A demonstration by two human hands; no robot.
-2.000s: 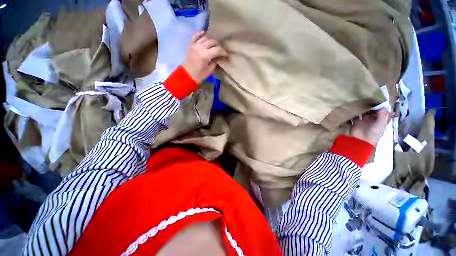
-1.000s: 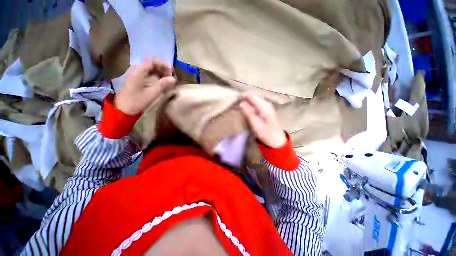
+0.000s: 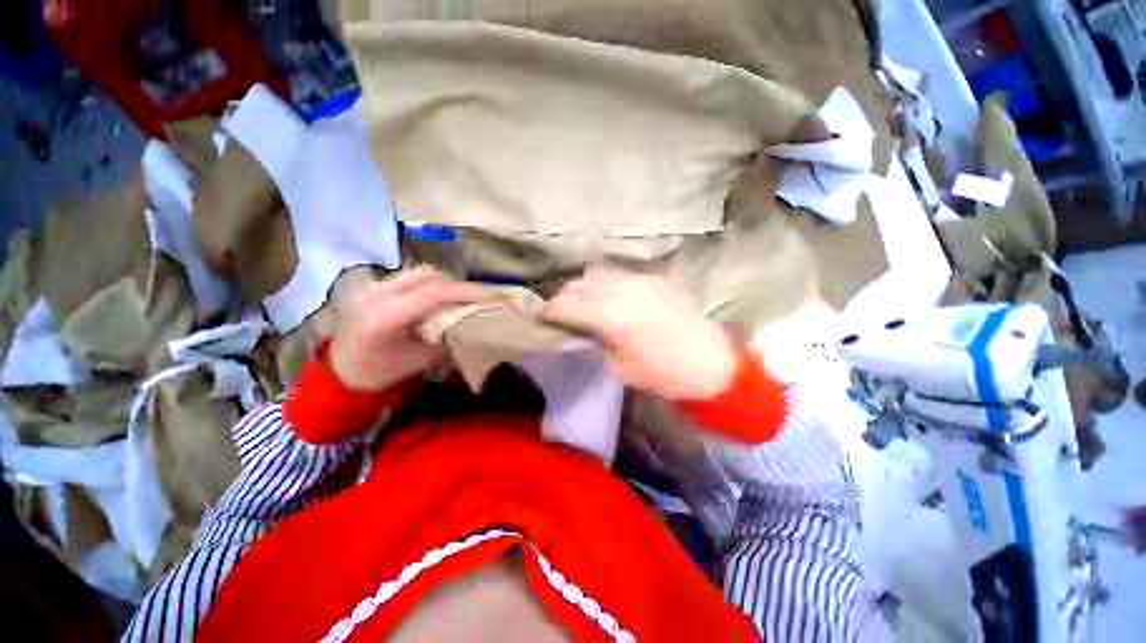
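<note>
A khaki piece (image 3: 496, 329) with a white lining part (image 3: 578, 402) hanging from it is bunched in front of my lap. My left hand (image 3: 400, 329) holds its left side. My right hand (image 3: 647, 329) holds its right side, close to my left hand. The fingertips are partly hidden by cloth and blur. A large khaki panel (image 3: 566, 138) lies spread just beyond my hands, with white cloth pieces (image 3: 829, 157) at its right end.
A tied khaki and white bundle (image 3: 120, 314) is heaped at the left. The white sewing machine (image 3: 955, 364) stands at the right. A red crate (image 3: 163, 63) is at the upper left. A small white label (image 3: 983, 189) lies on khaki cloth at the right.
My hands have left the large panel's edge and come together over my lap, now gripping the smaller khaki piece. The surroundings have shifted in view, and the red crate has appeared.
</note>
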